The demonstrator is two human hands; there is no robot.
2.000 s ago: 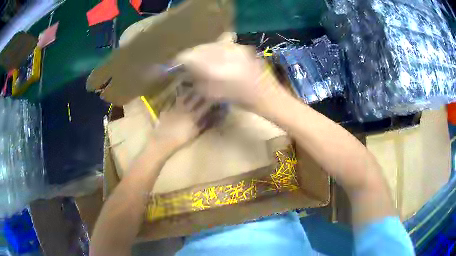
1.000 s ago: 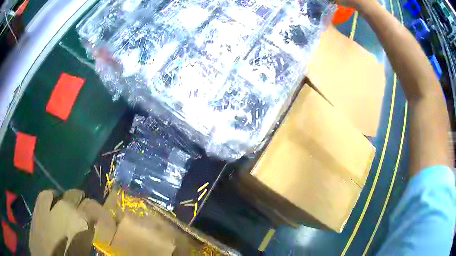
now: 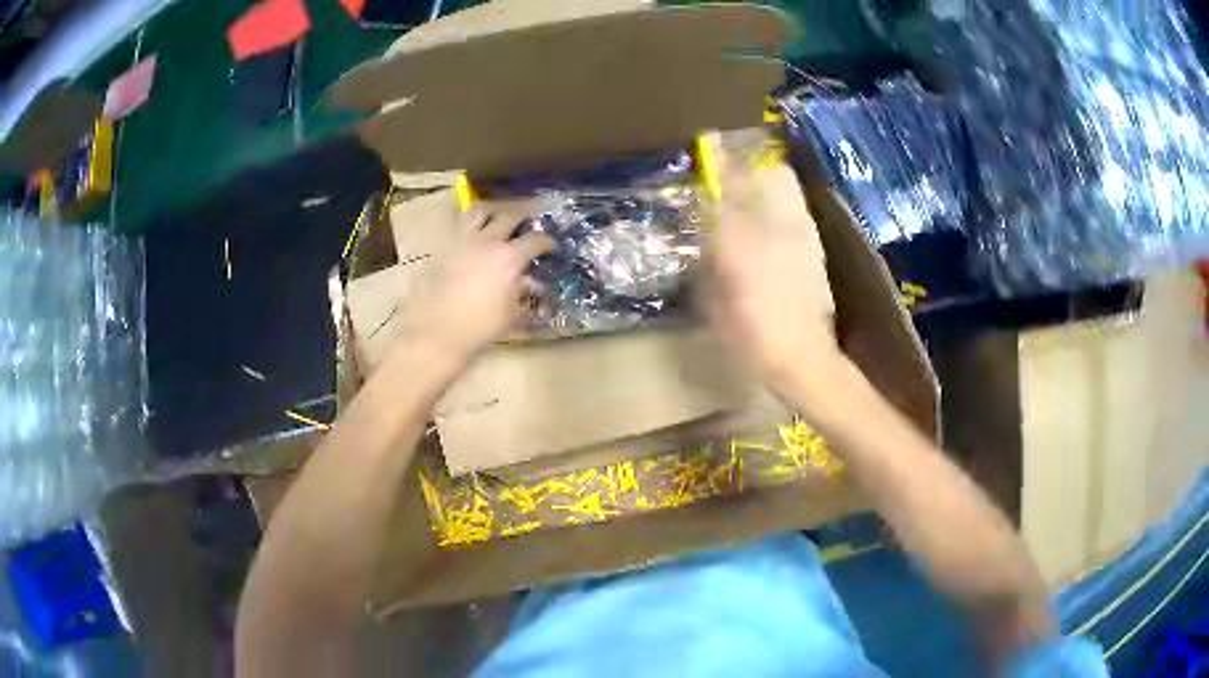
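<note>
An open tuck-top gift box (image 3: 578,367) with brown inside and yellow side rims lies over the work carton (image 3: 636,550), its brown lid standing up at the far side. A shiny clear bag with dark contents (image 3: 617,258) lies in the box. My left hand (image 3: 464,285) holds the box's left side, its fingertips against the bag. My right hand (image 3: 762,278), blurred, is at the box's right side, thumb and finger detail not clear. Brown blanks show under the box, and thin yellow scraps (image 3: 583,493) lie in the near part of the carton.
Bagged black units (image 3: 875,152) and a large glittering mass of blister trays (image 3: 1061,133) are at right, above a brown shipping carton (image 3: 1114,411). A black mat (image 3: 239,331) and translucent stack (image 3: 60,371) are left. Red cards (image 3: 269,29) lie on the green belt.
The view has swung back from the right side to the work carton. Both hands are at the open box, and the clear bag now lies in it. One second ago my right arm reached beyond the blister trays.
</note>
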